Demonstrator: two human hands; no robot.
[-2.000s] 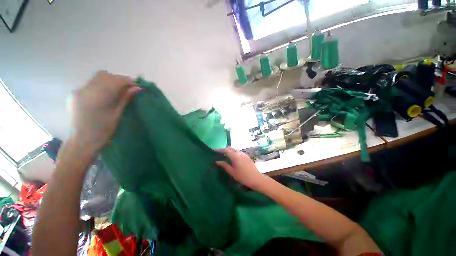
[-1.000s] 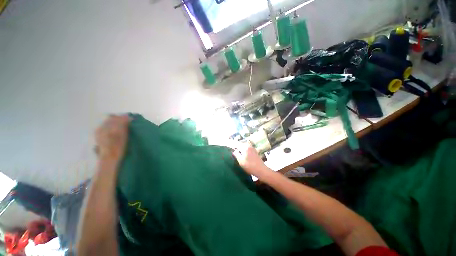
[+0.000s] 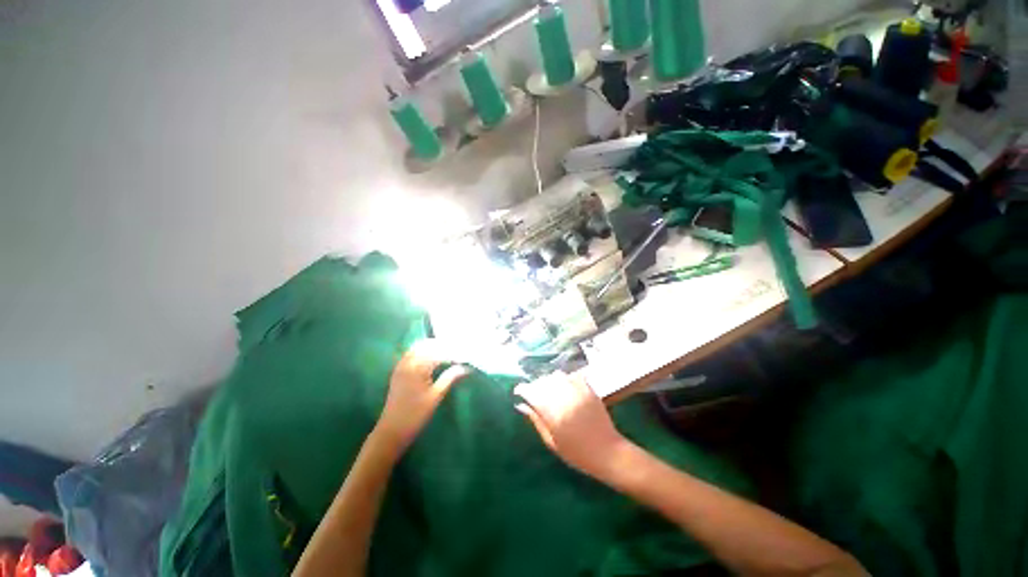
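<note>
A broad green garment piece (image 3: 473,485) lies across my lap and up to the front edge of the overlock machine (image 3: 564,254). My left hand (image 3: 415,394) grips its upper edge left of the needle area. My right hand (image 3: 569,419) grips the same edge at the machine's front, a short way to the right. White lamp glare hides the machine's left part and the needle. A green sewn pile (image 3: 327,304) rises against the wall behind my left hand. Some yellow print shows low on the green cloth at the left.
Green thread cones (image 3: 485,90) stand behind the machine. Tangled green strips (image 3: 721,186) lie on the table (image 3: 688,327), one hanging over its edge, beside green snips (image 3: 693,269). Dark cones (image 3: 866,147) and a black bag (image 3: 744,85) lie farther right. More green cloth (image 3: 902,440) is at lower right; a grey bag (image 3: 124,485) at left.
My left hand has come down and right from high on the left, bringing the cloth's edge near my right hand at the machine. The raised cloth is now lower. The view has shifted closer to the machine.
</note>
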